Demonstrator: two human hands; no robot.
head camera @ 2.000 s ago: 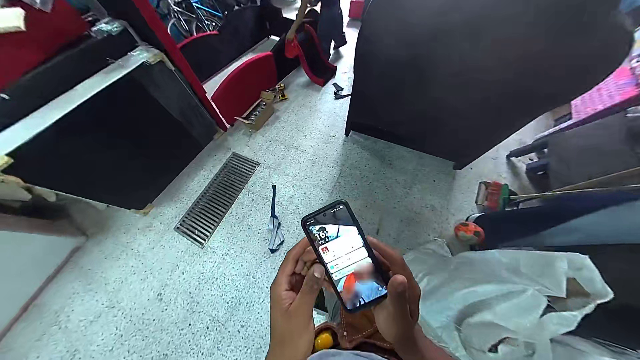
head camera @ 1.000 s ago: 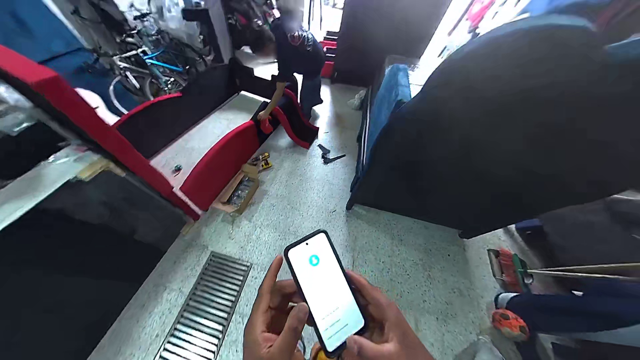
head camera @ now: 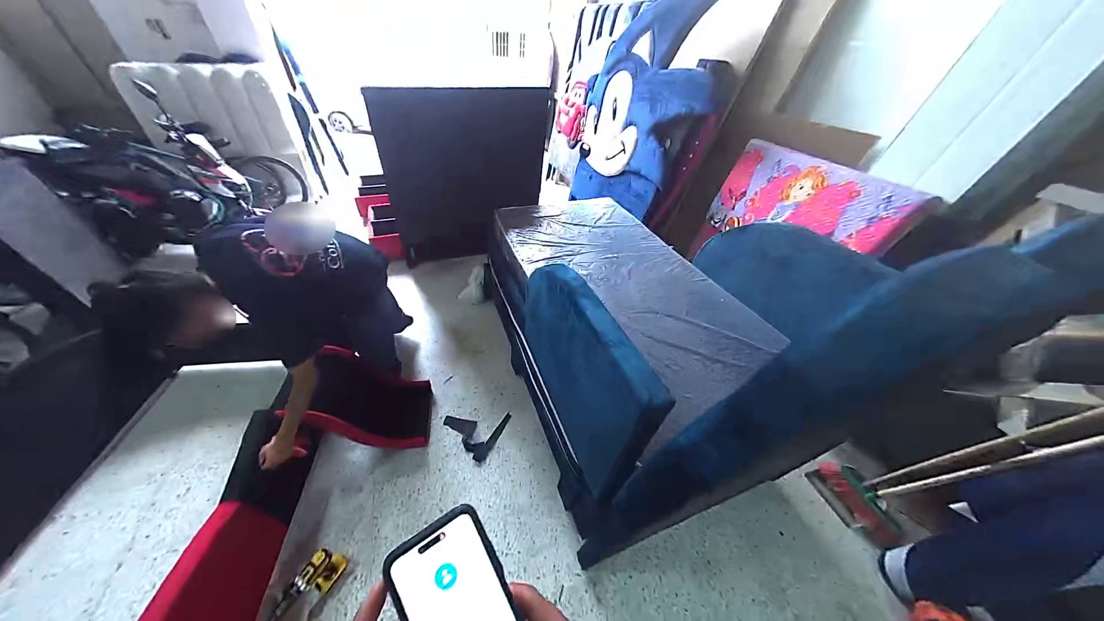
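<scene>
A smartphone in a black case (head camera: 453, 573) is held upright at the bottom centre, its screen lit mostly white with a small blue round icon. Only the fingertips of my left hand (head camera: 373, 601) show, against the phone's left edge. At its right edge are the fingers of my right hand (head camera: 535, 602). The rest of both hands lies below the frame. Left of the phone, yellow-and-black tools (head camera: 321, 571) lie on the floor beside a red and black upholstered bed rail (head camera: 228, 543).
A person in dark clothes (head camera: 302, 285) bends over the red and black frame at left, one hand on it. A blue upholstered bed (head camera: 595, 388) with a plastic-wrapped mattress (head camera: 638, 276) fills the centre right. Black metal brackets (head camera: 479, 435) lie between. Brooms (head camera: 862, 500) are at right; motorcycles (head camera: 129, 181) stand behind.
The view has swung up and to the right, so the blue bed shows more fully. The phone's screen has changed from a page with pictures to a mostly white one. Both hands still hold the phone.
</scene>
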